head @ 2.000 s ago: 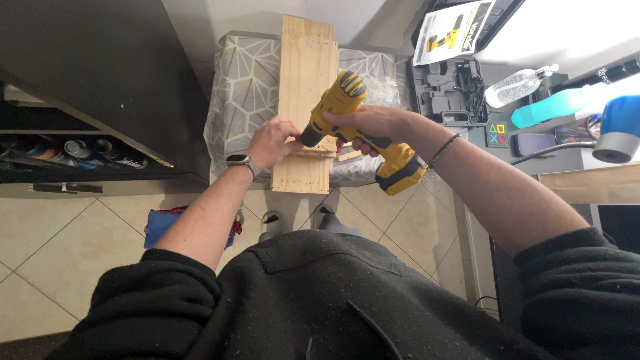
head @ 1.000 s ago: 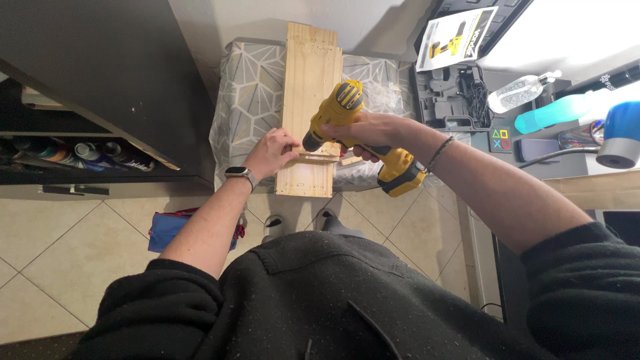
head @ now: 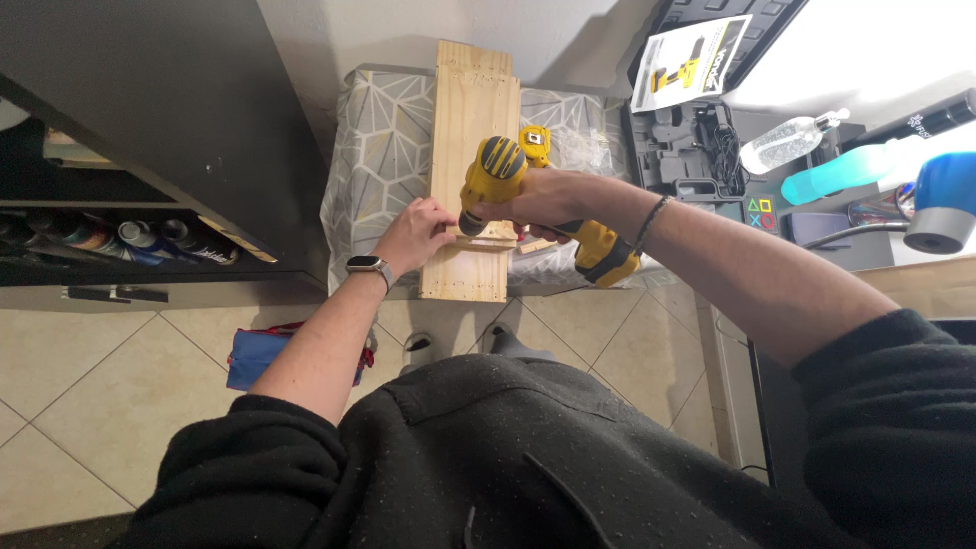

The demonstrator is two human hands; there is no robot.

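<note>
My right hand grips a yellow and black cordless drill by its handle, and the chuck points down at a small wooden strip. That strip lies crosswise on long pale pine boards, which rest on a covered surface. Beside the chuck, at the left edge of the boards, is my left hand, its thumb and fingertips close together; whether something small is between them cannot be told. The drill's tip is hidden. A yellow tape measure sits just right of the boards.
A patterned cloth under clear plastic covers the surface. On the right are an open black tool case, a printed leaflet, a clear bottle and a turquoise bottle. A dark cabinet stands left, and a blue cloth item lies on the floor.
The tape measure behind the drill has come into sight. My right hand still holds the drill over the crosswise strip, and my left hand stays beside it.
</note>
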